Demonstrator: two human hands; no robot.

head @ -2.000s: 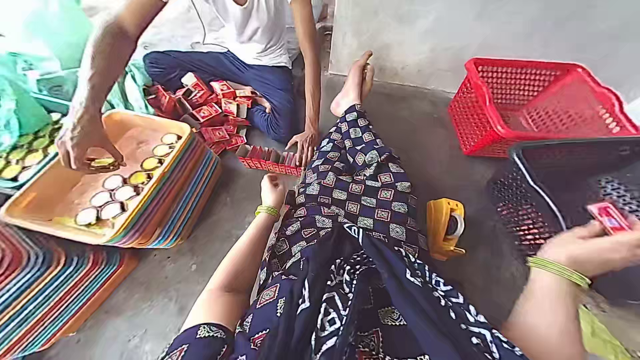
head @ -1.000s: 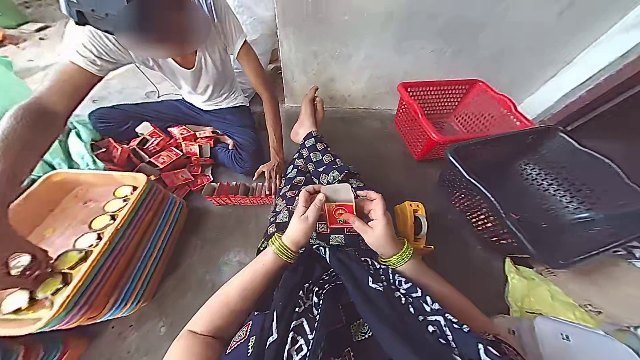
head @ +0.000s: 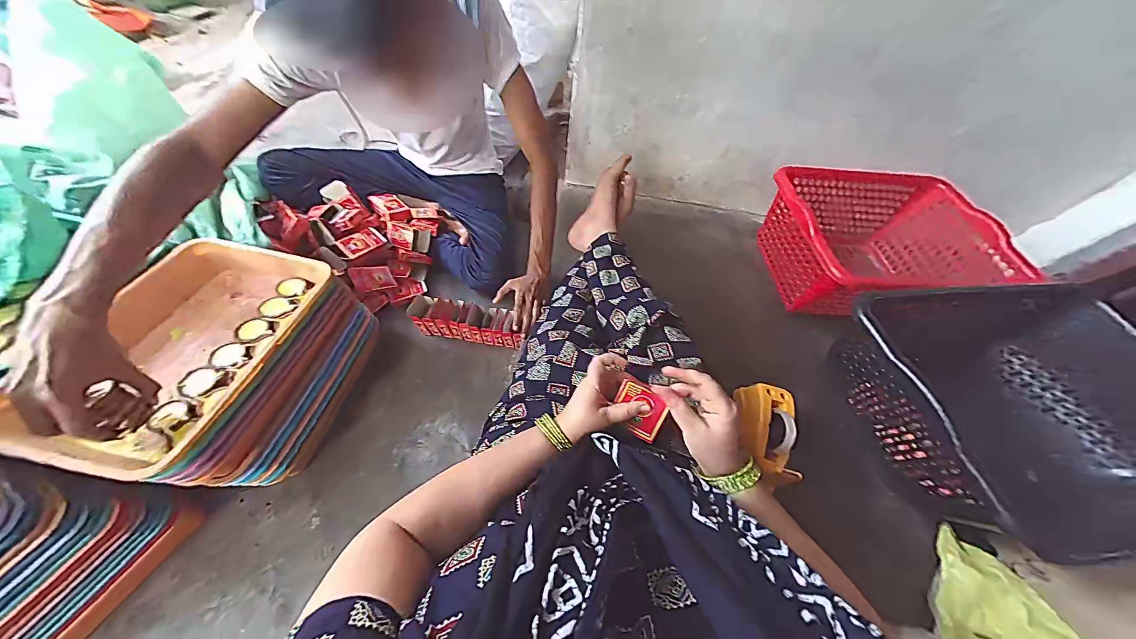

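Observation:
A small red printed cardboard box [head: 642,411] lies between my hands above my lap. My left hand [head: 606,399] grips its left side, thumb across the front. My right hand [head: 707,417] is at its right edge, fingers partly spread; how firmly it holds the box is unclear. A row of red boxes [head: 466,323] stands on the floor beyond my left hand, a co-worker's hand [head: 524,297] at its right end. The co-worker's other hand reaches into an orange plastic tray [head: 213,266] holding several small round items [head: 231,355]. A heap of red boxes [head: 359,244] lies by the co-worker's legs.
A yellow tape dispenser [head: 765,430] stands right of my leg. Farther right are a red plastic basket [head: 803,253] and a black plastic crate [head: 958,355], with a yellow-green bag [head: 994,586] nearer me. More stacked trays [head: 98,568] are at the lower left.
Two seconds ago my hands were apart, the right holding a red box by the black crate. They came together over my lap; the box, its top flaps raised a second ago, now shows its printed face.

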